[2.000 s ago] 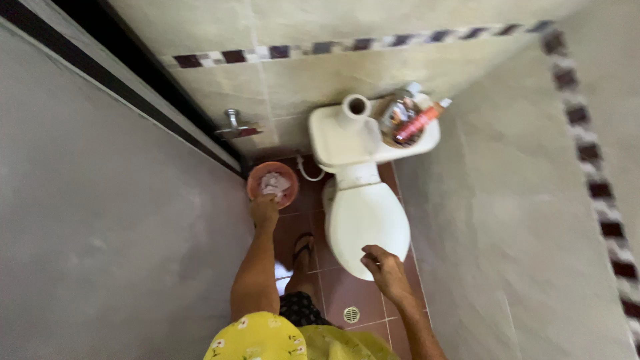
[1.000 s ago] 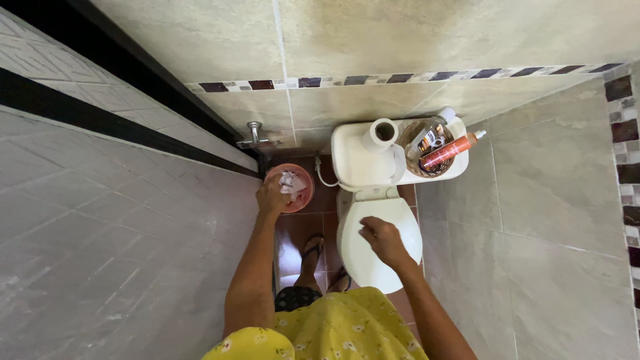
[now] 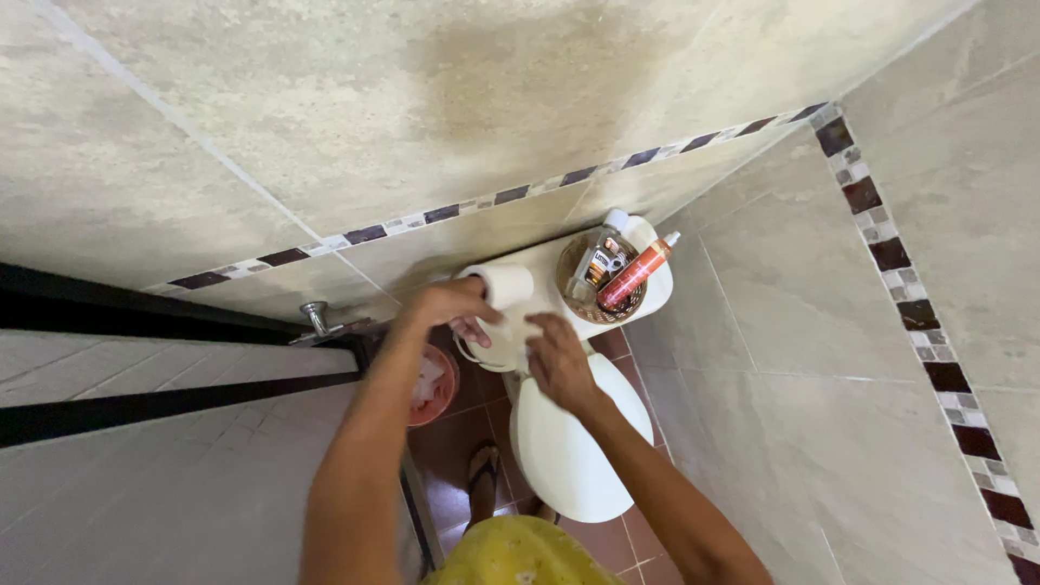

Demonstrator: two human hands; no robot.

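Observation:
Over the left end of the toilet tank (image 3: 540, 260), my left hand (image 3: 459, 310) has its fingers at the core of a toilet paper roll (image 3: 509, 284), which lies on its side. My right hand (image 3: 559, 357) is just in front of the roll, its fingers bent and blurred; a pale strip that looks like paper hangs between the hands, and whether the fingers pinch it is unclear. A wicker basket (image 3: 571, 302) on the tank's right side holds a clear mouthwash bottle (image 3: 597, 264) and a red spray bottle (image 3: 638, 272).
Below my right hand is the closed toilet lid (image 3: 581, 447). A pink bin (image 3: 443, 390) with crumpled paper stands on the floor left of the toilet. A chrome wall valve (image 3: 317, 317) is near the dark-framed door (image 3: 179, 398). Tiled walls rise behind and at right.
My left hand has moved from the bin up to the paper roll. My right hand has gone from above the lid toward the tank. The roll, upright before, now lies tipped on its side.

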